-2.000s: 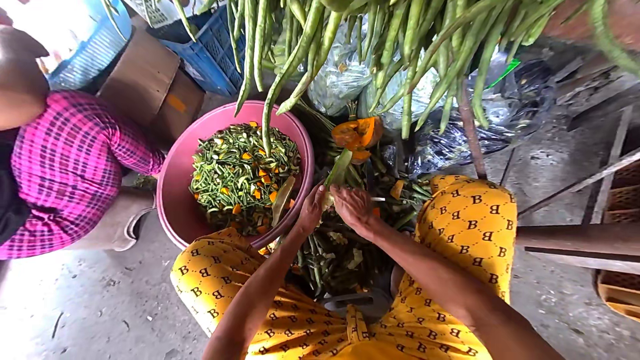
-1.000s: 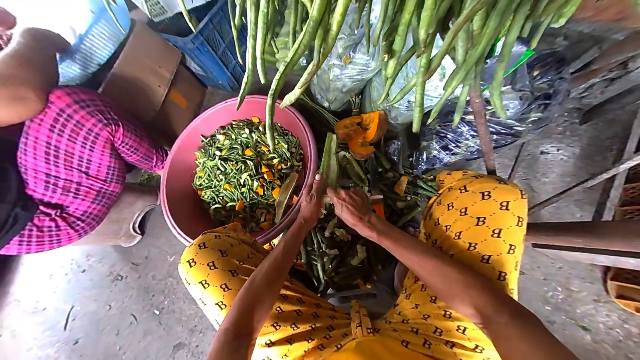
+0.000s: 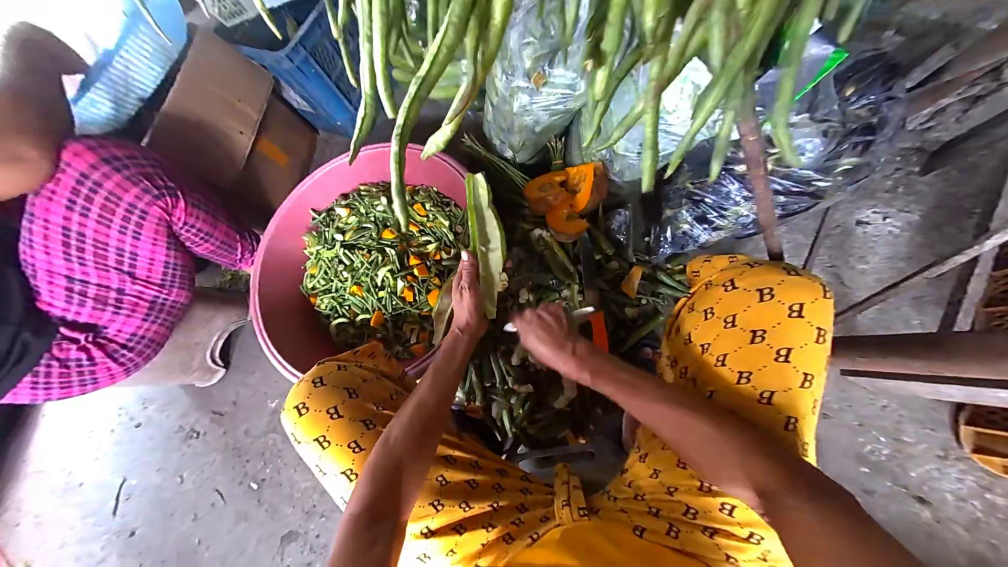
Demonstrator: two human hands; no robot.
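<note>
My left hand (image 3: 468, 303) holds a long, ridged green vegetable piece (image 3: 487, 236), its pale cut face showing, upright beside the basin's right rim. My right hand (image 3: 547, 335), blurred, is closed on a thin knife with a white handle (image 3: 583, 313), a little right of the left hand. A pink plastic basin (image 3: 276, 291) at the left holds chopped green vegetables (image 3: 370, 264) with orange squash cubes. Between my knees lies a heap of whole and cut green vegetables (image 3: 504, 394). Cut orange squash (image 3: 568, 193) rests behind it, and an orange-handled knife (image 3: 600, 331) lies on the heap.
Long green beans (image 3: 425, 79) hang in front at the top. Filled plastic bags (image 3: 535, 87), a cardboard box (image 3: 213, 110) and a blue crate (image 3: 307, 79) stand beyond the basin. A person in pink plaid (image 3: 110, 252) sits at the left. A wooden beam (image 3: 921, 354) juts in at the right.
My hands have moved apart; a second ago they were together at the green piece. The right hand is now lower and away from it, and the piece's pale cut face shows.
</note>
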